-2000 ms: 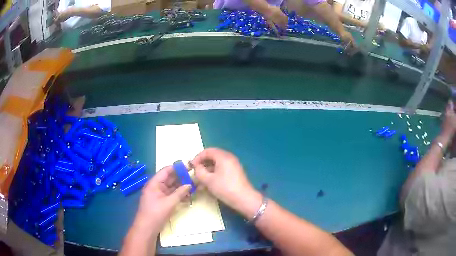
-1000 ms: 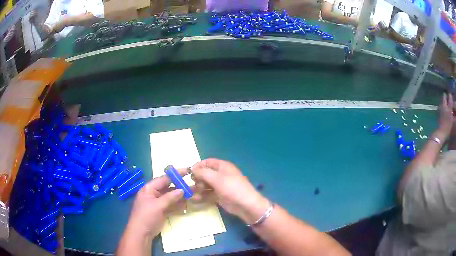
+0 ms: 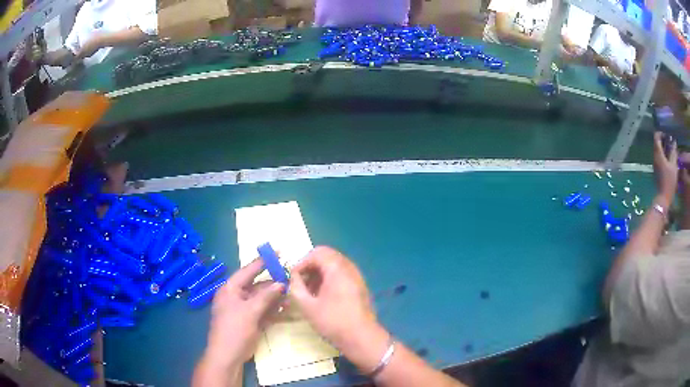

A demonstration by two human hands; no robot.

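Observation:
A blue cylindrical cell [image 3: 271, 262] is held tilted in my left hand [image 3: 240, 313], between thumb and fingers. My right hand [image 3: 330, 296] is at the cell's lower right side, its thumb and fingertips pinched together at it. A tiny pale bit shows by the right fingertips; whether it is a sticker I cannot tell. Pale yellow label sheets [image 3: 274, 224] lie under both hands, overlapping, with their upper part and lower end showing.
A large heap of blue cells [image 3: 144, 249] lies at left by an open carton [image 3: 38, 155] with orange tape. A pale metal rail [image 3: 363, 169] edges the conveyor [image 3: 340, 121]. Another person's arm [image 3: 657, 215] is at right, near blue cells [image 3: 614, 225] and pale scraps. More cells and people are opposite.
The cell stays in my left hand, and its angle has shifted slightly. My right hand's fingertips have moved lower along it. The person in purple opposite no longer shows arms over the far heap.

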